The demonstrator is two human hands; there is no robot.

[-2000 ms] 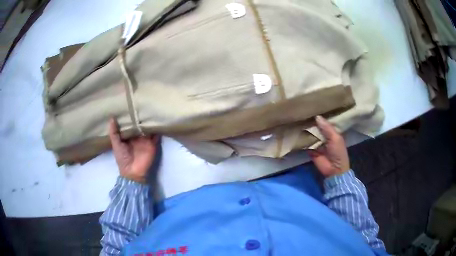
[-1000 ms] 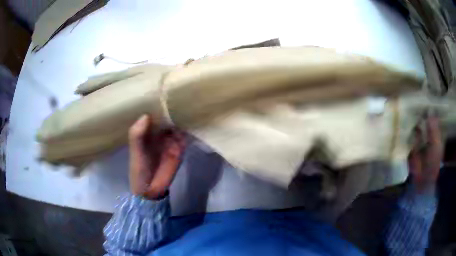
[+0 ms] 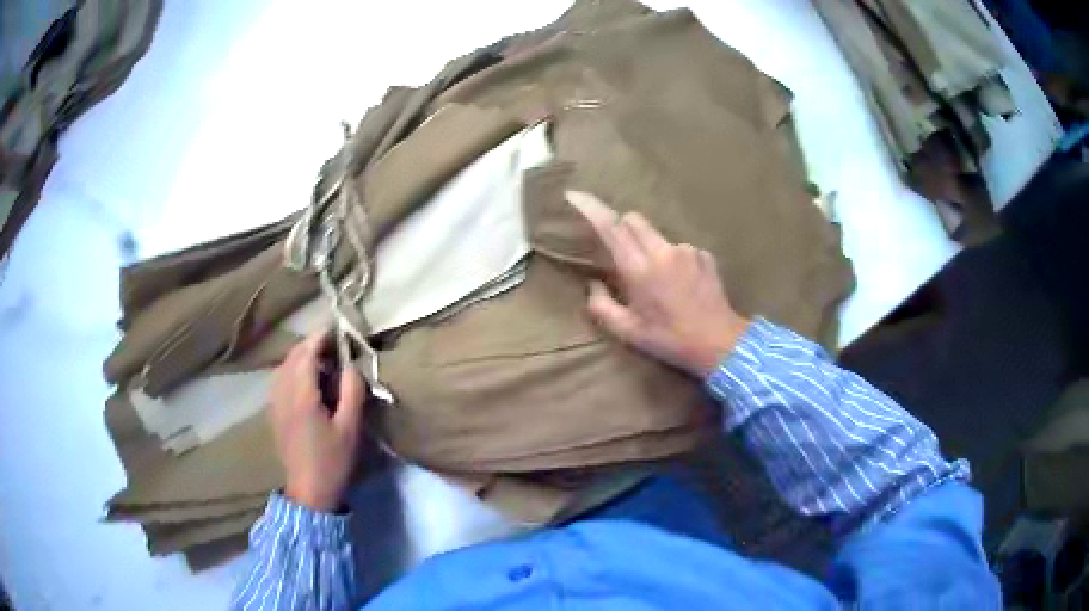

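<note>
A thick bundle of brown garment panels point(image 3: 705, 131) lies brown side up on the table, gathered by a knotted off-white tie string point(image 3: 325, 239) left of its middle. An off-white lining piece point(image 3: 448, 239) shows between brown layers, beside a small squared pocket flap point(image 3: 555, 215). My left hand point(image 3: 313, 424) has its fingers and thumb curled on the bundle's narrow waist, by the string's lower end; its fingertips are partly hidden. My right hand point(image 3: 663, 287) rests on the bundle with the index finger extended to the flap and the thumb apart.
The white table point(image 3: 239, 119) has curved edges. Another bundle point(image 3: 926, 102) lies at its far right, and dark-looking cloth pieces point(image 3: 72, 90) lie at the far left. Dark floor point(image 3: 955, 346) shows at the right, with a blurred tan object point(image 3: 1060, 454) at the edge.
The bundle has turned over from its pale side, with white tags, to its brown side. My right hand has let go of its right end and moved left onto the top. My left hand stays near the tie.
</note>
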